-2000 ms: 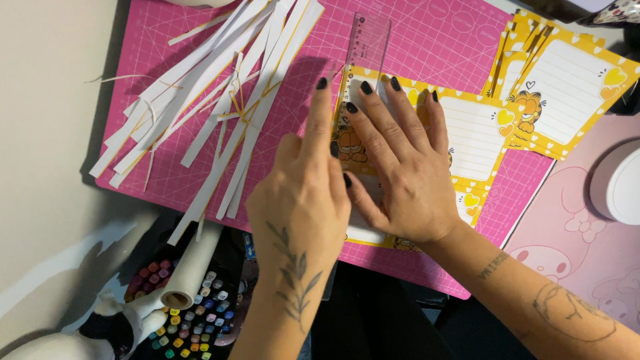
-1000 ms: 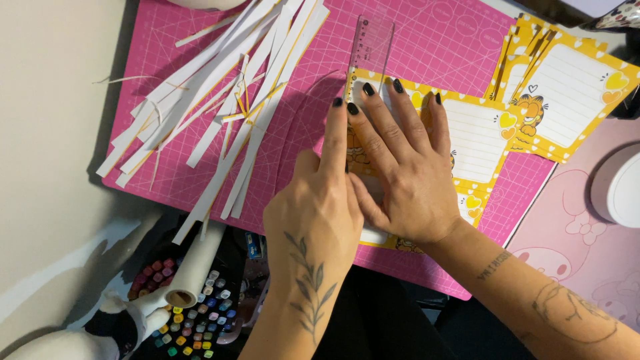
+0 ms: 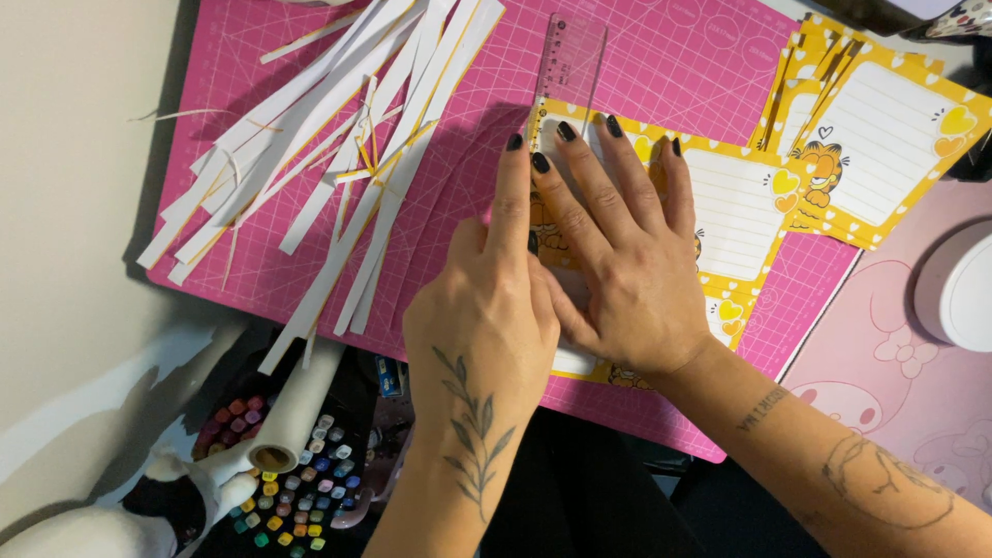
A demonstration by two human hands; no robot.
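Note:
A clear plastic ruler (image 3: pixel 570 62) lies along the left edge of a yellow-bordered printed sheet of lined note cards (image 3: pixel 732 213), on a pink cutting mat (image 3: pixel 465 178). My right hand (image 3: pixel 620 263) presses flat with spread fingers on the ruler and sheet. Beside it, my left hand (image 3: pixel 496 294) has its index finger stretched along the ruler's left edge; the other fingers are curled, and whether they hold a tool is hidden. Trimmed paper strips (image 3: pixel 341 132) lie in a loose heap on the mat's left half.
Cut note cards (image 3: pixel 891 147) are piled at the upper right. A round white container (image 3: pixel 961 287) stands on a pink patterned desk mat (image 3: pixel 860 310). Below the cutting mat's left edge are a paper roll (image 3: pixel 298 411), many-coloured markers (image 3: pixel 310 496) and a black-and-white figure (image 3: pixel 155 504).
My left hand has shifted a little along the ruler's left edge, first up and then back down. My right hand stays in place on the ruler and sheet.

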